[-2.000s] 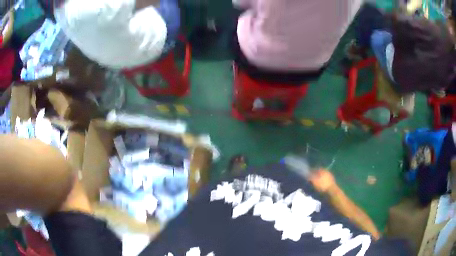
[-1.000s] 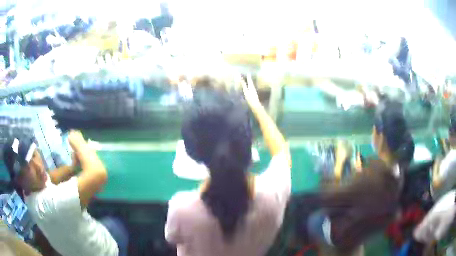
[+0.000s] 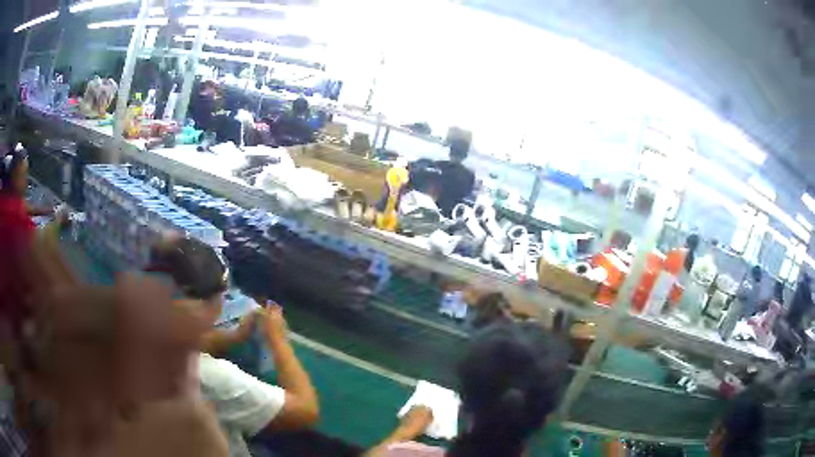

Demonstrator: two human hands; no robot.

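Note:
A large, blurred skin-toned shape, apparently my left hand (image 3: 121, 361), fills the lower left close to the camera. Its fingers cannot be made out, nor whether it holds anything. My right hand is not in view. In front is a green-topped bench (image 3: 344, 393) with seated workers. Blue and white printed boxes (image 3: 143, 210) stand in a long stacked row at the left, and more blurred boxes lie along the bench. A white sheet or packet (image 3: 433, 407) lies under a worker's hand at the lower middle.
A worker in a white top (image 3: 237, 402) sits at the lower left, beside a dark-haired head (image 3: 509, 384). A raised shelf (image 3: 411, 245) crosses the view with white tubular parts (image 3: 483, 232), a yellow item (image 3: 391, 196), an open carton (image 3: 335, 170) and orange boxes (image 3: 612, 272). People stand beyond.
The view has risen from floor cartons and red stools to the bench and shelf, and is now tilted. The blurred skin-toned shape has come into the lower left since the last frame.

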